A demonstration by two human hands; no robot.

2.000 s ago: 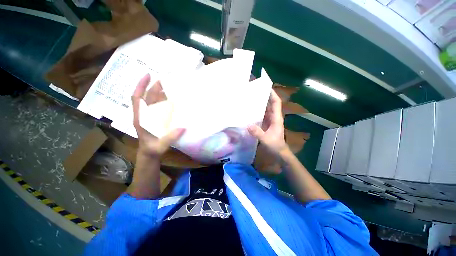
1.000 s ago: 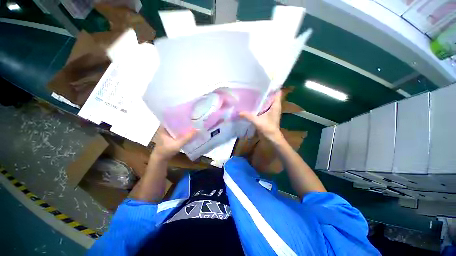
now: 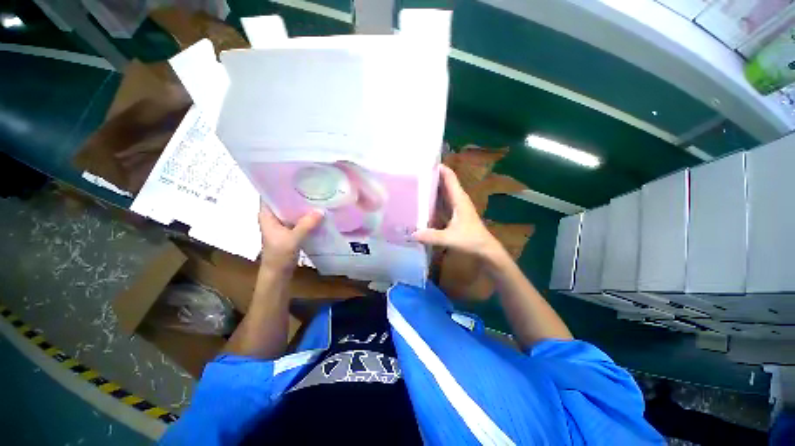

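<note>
A folding carton (image 3: 349, 187), white with a pink picture panel and small flaps standing out at its far end, is held up in front of my chest. My left hand (image 3: 288, 239) grips its near left edge, thumb on the pink panel. My right hand (image 3: 460, 222) grips its near right side, thumb on the front and fingers partly hidden behind. Flat carton blanks (image 3: 196, 174) with small black print lie beneath it on the left, partly covered by the held carton.
Brown kraft paper (image 3: 139, 118) lies at left and also right of the carton. An open brown carton (image 3: 157, 296) with clear film is low left. Stacked white boxes (image 3: 667, 235) stand right. A white shelf (image 3: 628, 61) curves above.
The carton has turned from its blurred, tilted pose so its pink panel faces me, and has shifted slightly left since a second ago. Both hands still hold it.
</note>
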